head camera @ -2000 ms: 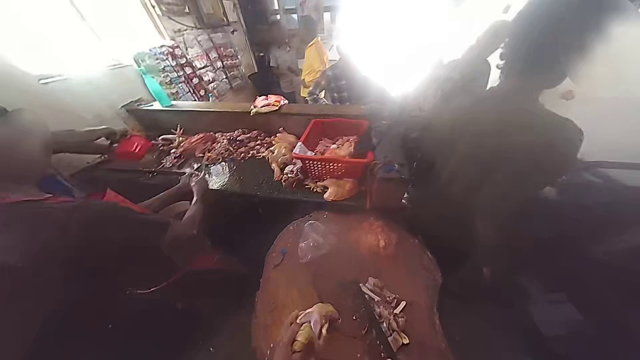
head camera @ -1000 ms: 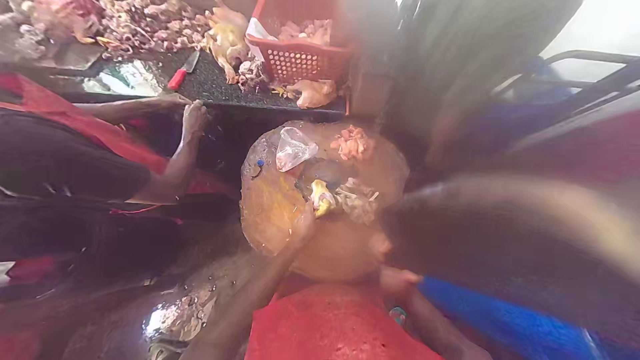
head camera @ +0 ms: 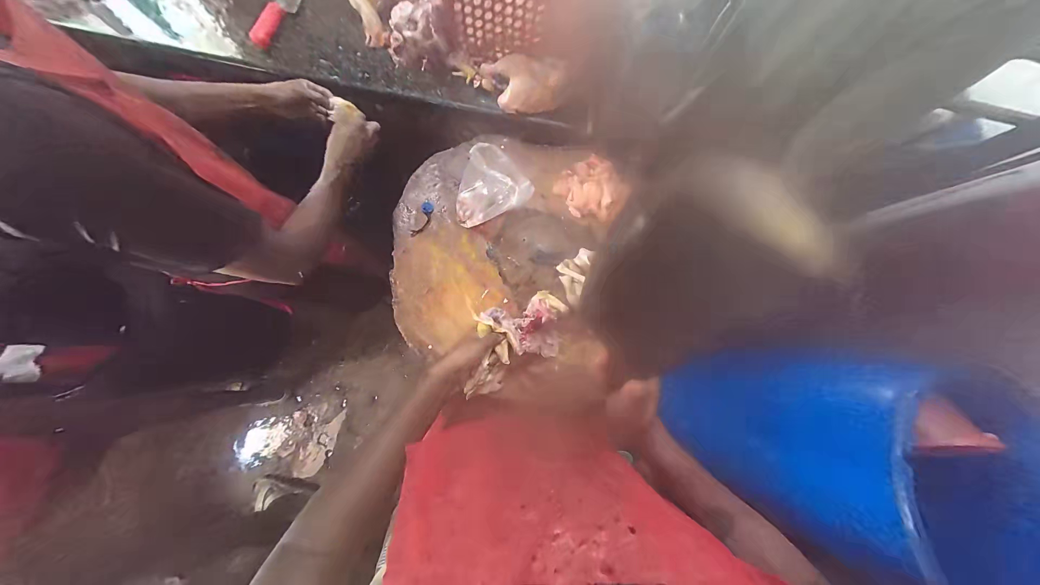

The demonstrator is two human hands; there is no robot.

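My left hand [head camera: 478, 354] grips pale raw poultry pieces [head camera: 532, 323] near the close edge of a round chopping block [head camera: 443, 276]. My right hand [head camera: 632, 400] is at the block's close right edge, blurred; whether it holds anything cannot be told. On the block, a clear plastic bag [head camera: 492, 185] lies toward the far side, with a heap of pinkish raw meat [head camera: 591, 188] to its right. Pale cut poultry pieces [head camera: 575, 275] lie right of the middle. A small blue object [head camera: 427, 209] is near the left rim.
At left a co-worker's hands [head camera: 329, 101] hold a small pale piece. Beyond the block, a dark counter [head camera: 325, 49] bears a red perforated basket [head camera: 500, 24], a raw chicken [head camera: 532, 83] and a red-handled tool [head camera: 266, 26]. A blue plastic barrel [head camera: 780, 439] stands at right.
The poultry in my left hand is nearer the block's close edge than one second ago. The view has tilted down since the earliest frame, bringing my apron and forearms into sight.
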